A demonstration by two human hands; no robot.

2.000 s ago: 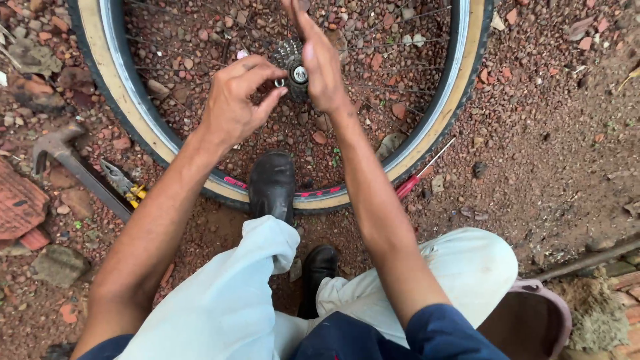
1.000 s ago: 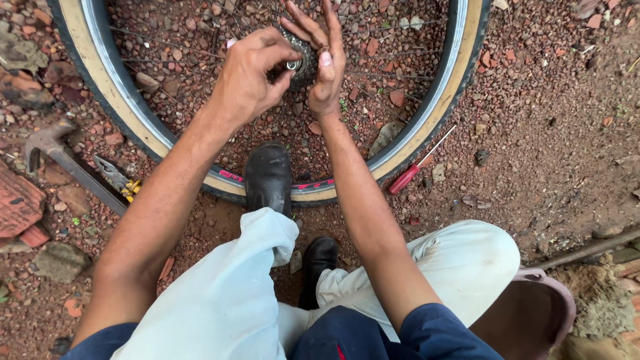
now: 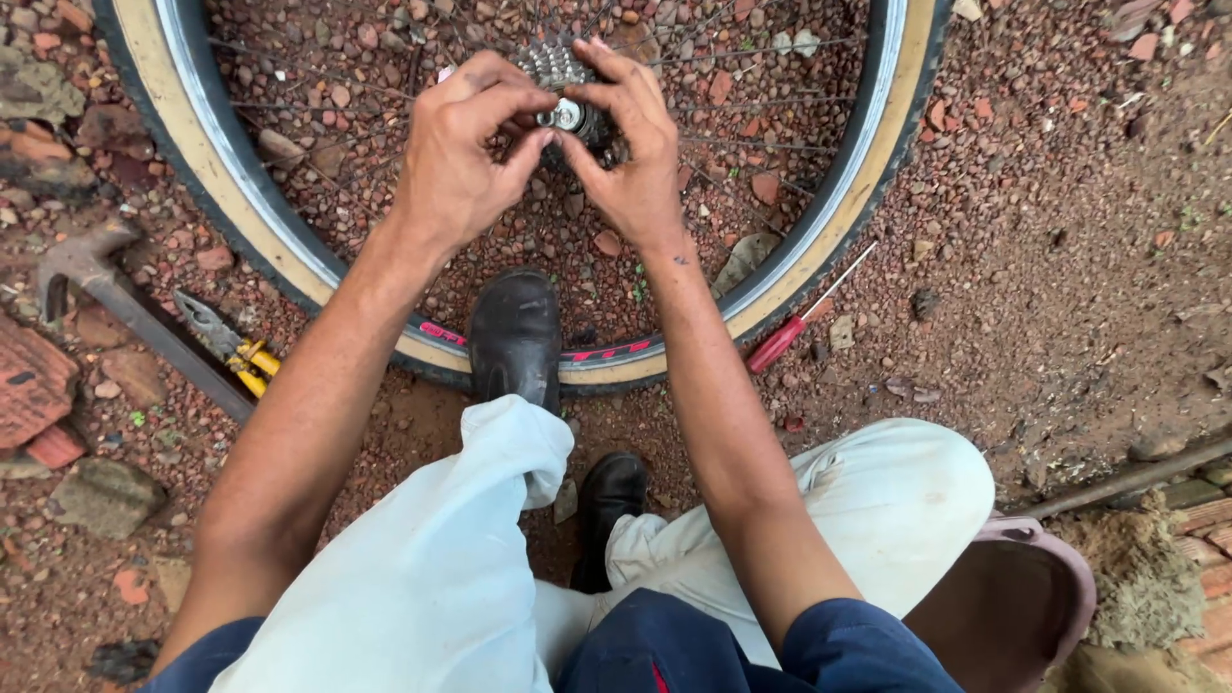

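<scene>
A bicycle wheel (image 3: 905, 106) with a tan-walled tyre lies flat on the gravel. At its hub sits a rear sprocket cluster (image 3: 555, 65), with a round metal axle end (image 3: 568, 115) facing up. My left hand (image 3: 467, 144) pinches a small metal ring-like part (image 3: 546, 119) between thumb and forefinger, just left of the axle end. From the right, my right hand (image 3: 630, 135) curls round the sprockets, its thumb tip close to the left one and its fingers over the cluster's edge. The fingers partly hide the hub.
A claw hammer (image 3: 144, 313) and yellow-handled pliers (image 3: 226, 337) lie at the left near broken bricks (image 3: 34, 380). Right of the tyre lies a red-handled screwdriver (image 3: 780, 342). My black shoe (image 3: 517, 337) rests against the wheel's near edge. A pinkish tub (image 3: 1073, 587) stands at the lower right.
My right hand, upright beside the hub with fingers extended before, has curled over the sprockets with its thumb near the axle end. My left hand stays at the hub.
</scene>
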